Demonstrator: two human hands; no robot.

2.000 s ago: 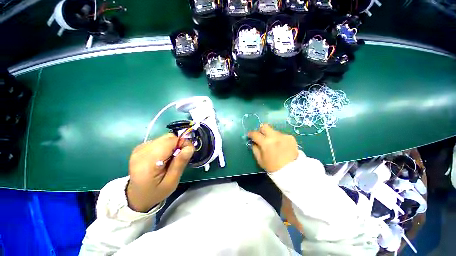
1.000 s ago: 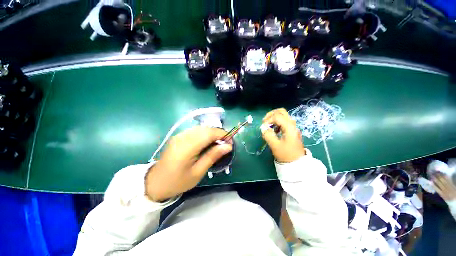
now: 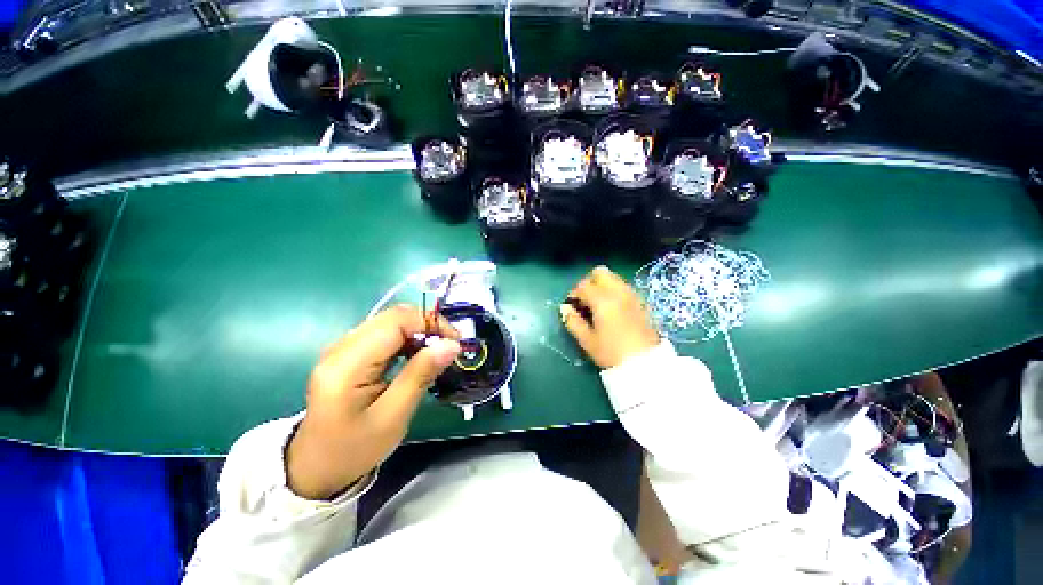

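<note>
The camera housing (image 3: 490, 363), a round black cup on a white bracket, stands on the green bench top with its opening towards me. My left hand (image 3: 372, 394) is at its left rim, thumb and fingers shut on thin red and dark wire leads (image 3: 432, 317). A small white block (image 3: 466, 329) shows beside the fingertips. My right hand (image 3: 612, 320) is right of the housing, apart from it, fingers curled around something small and dark at the fingertips. A very thin strand (image 3: 560, 346) hangs or lies below them. What else the right hand holds is too small to tell.
A tangled pile of fine white strands (image 3: 703, 288) lies right of my right hand. Waiting modules (image 3: 563, 160) cluster beyond the hands, with more at far left. White and black housings (image 3: 841, 440) are jumbled lower right. A blue bin (image 3: 103, 514) is lower left.
My left hand was over the housing with the leads pointing right; it is now further left and the cup shows. My right hand has moved slightly left. The view has shifted.
</note>
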